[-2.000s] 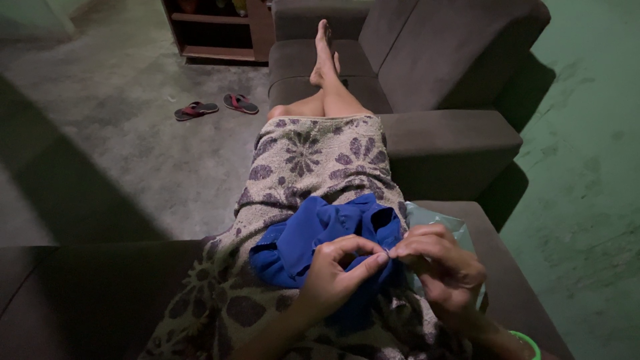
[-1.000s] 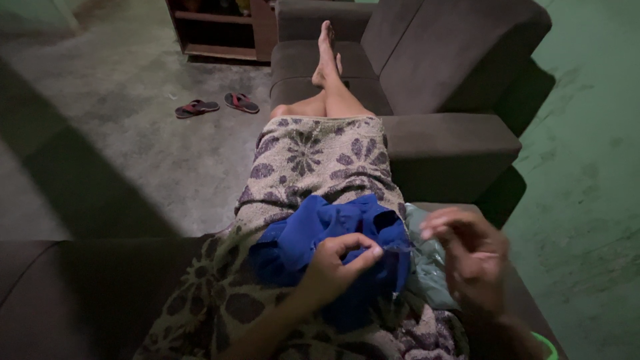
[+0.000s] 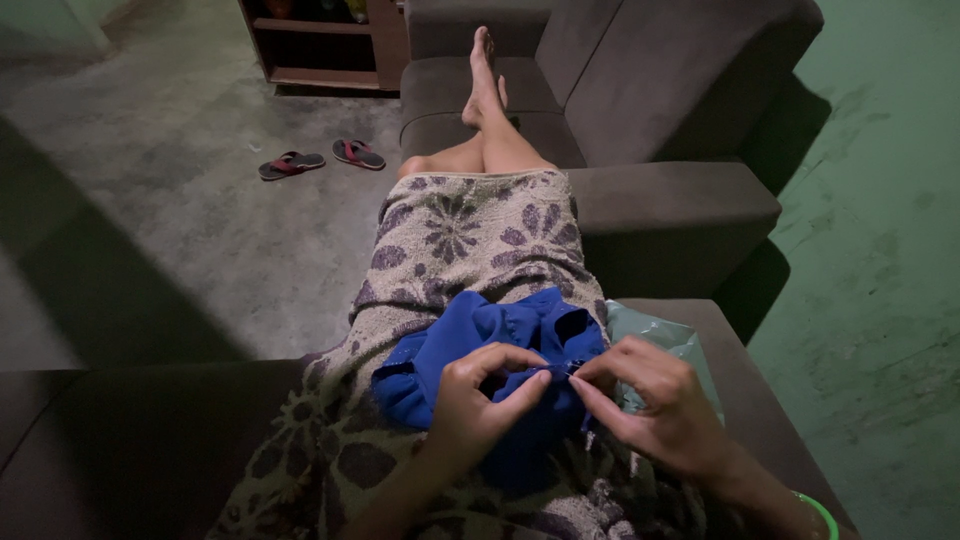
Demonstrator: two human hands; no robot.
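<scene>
Blue fabric (image 3: 480, 330) lies bunched on my lap, over a beige towel with purple flowers (image 3: 450, 225). My left hand (image 3: 480, 397) pinches an edge of this cloth between thumb and forefinger. Close beside it on the right, my right hand (image 3: 652, 405) has its thumb and fingertips together at the same edge, with a small pale glint between them; whether that is a needle or thread I cannot tell. Behind my right hand lies a pale green plastic bag (image 3: 660, 334). A bright green band (image 3: 817, 514) circles my right wrist.
My crossed bare legs rest on a grey sofa (image 3: 675, 195). Flip-flops (image 3: 292, 165) lie on the concrete floor (image 3: 180, 225) to the left, near a wooden cabinet (image 3: 315, 75) with shelves. A green wall (image 3: 885, 262) runs along the right.
One second ago my right hand was apart from the cloth, off to the right; now it is back at the fabric edge beside my left hand. My left hand has stayed about where it was.
</scene>
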